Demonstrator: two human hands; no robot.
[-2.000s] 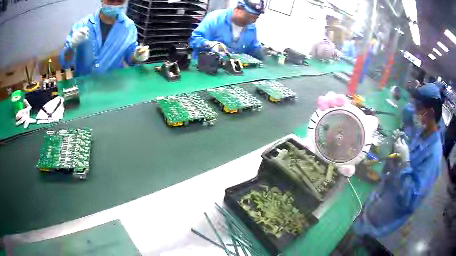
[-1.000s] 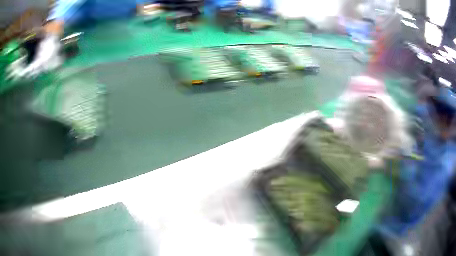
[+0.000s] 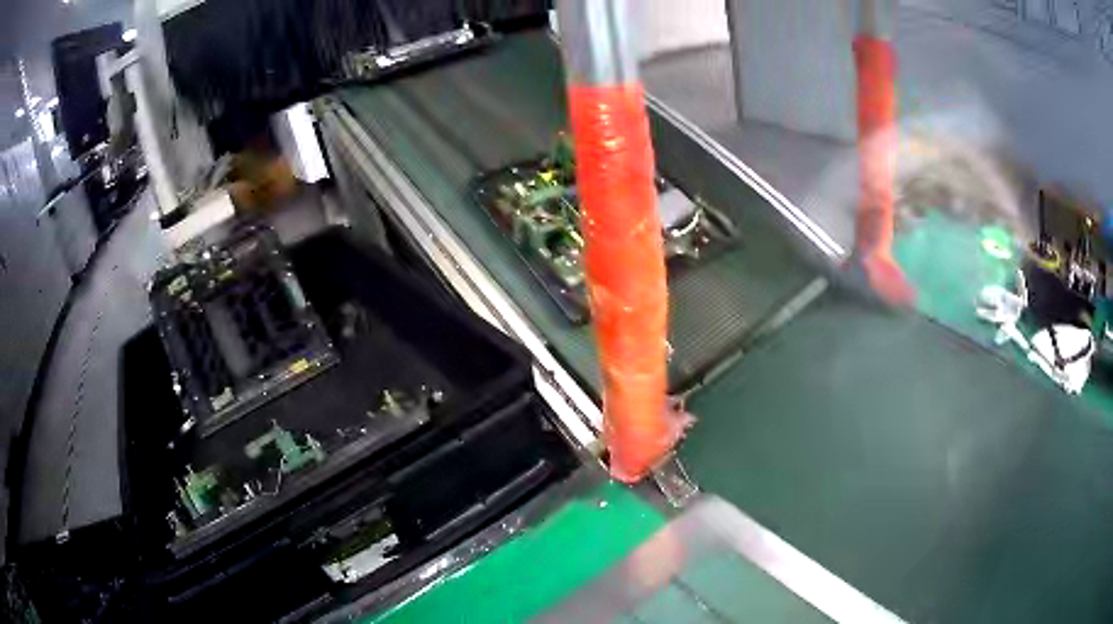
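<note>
A black carrier tray with green and yellow parts on it lies on the ribbed conveyor behind an orange-wrapped post. Another black carrier lies tilted on a large black rack at the left. A further dark carrier edge with green pieces shows on the near part of the rack. Neither my left hand nor my right hand is in the picture.
Two orange-wrapped posts stand by the conveyor. A dark green belt runs at the right. White gloves lie at the right edge. The dull green mat shows at the bottom. Dark strip curtains hang at the back.
The view has swung left, from the belt with circuit boards, bins and fan to the posts, ribbed conveyor and black rack. The people opposite are out of view.
</note>
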